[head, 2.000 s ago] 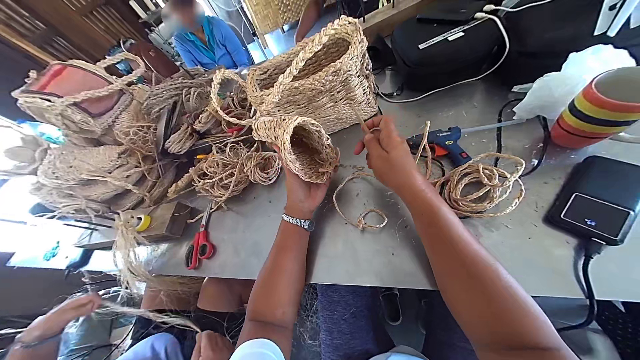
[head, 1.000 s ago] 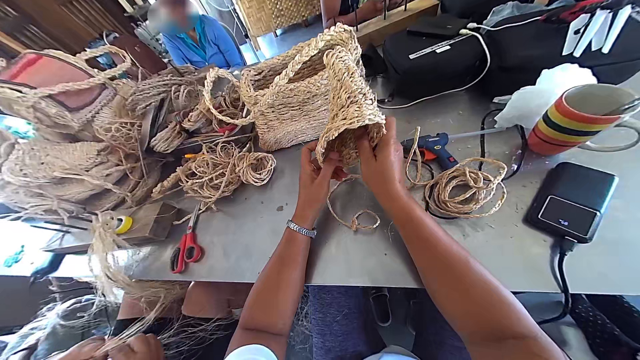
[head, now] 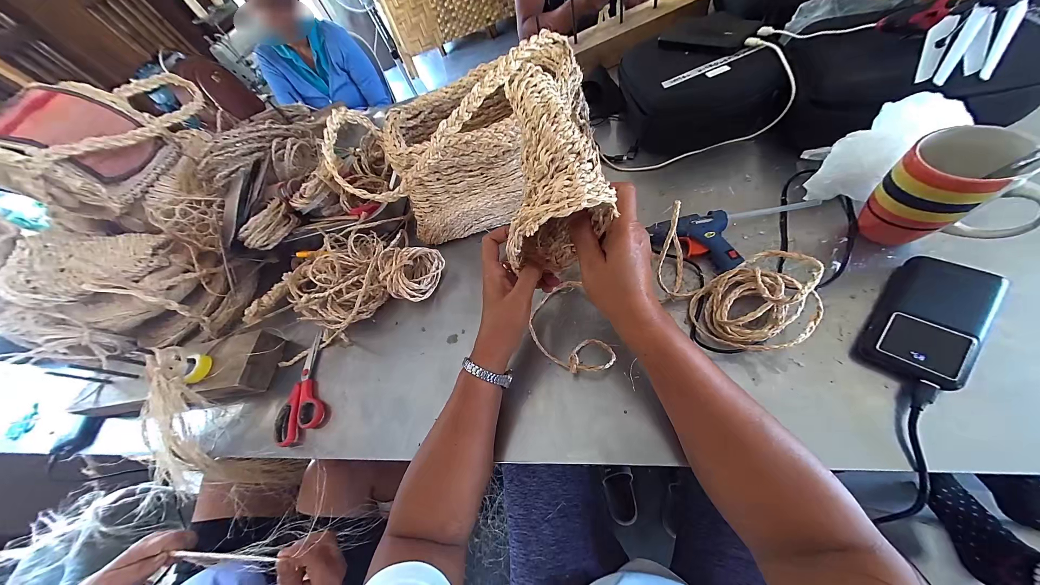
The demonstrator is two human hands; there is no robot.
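A small woven fibre piece point(head: 561, 162), shaped like a pouch or tube, is held mouth-down toward me. My left hand point(head: 513, 280) grips the left side of its rim, and my right hand point(head: 613, 252) grips the right side, thumb inside the opening. Behind it stands a woven bag point(head: 467, 183) with braided handles. A thin braided cord point(head: 597, 366) loops on the table below my hands, and a coil of the same cord point(head: 760, 305) lies right of my right hand. Next to that coil is a blue hot glue gun point(head: 703, 236).
Red-handled scissors point(head: 302, 402), tangled cord point(head: 349, 280) and a wooden block point(head: 244, 366) lie left. A striped mug point(head: 934, 191), a black power bank point(head: 930, 321) and black cases point(head: 703, 89) stand right and behind. A co-worker's hands point(head: 305, 561) hold fibres at lower left; another person point(head: 321, 61) sits beyond.
My right hand has moved up to the woven piece's rim. The piece's opening, facing me two seconds ago, now tilts downward, and both hands hold its edge.
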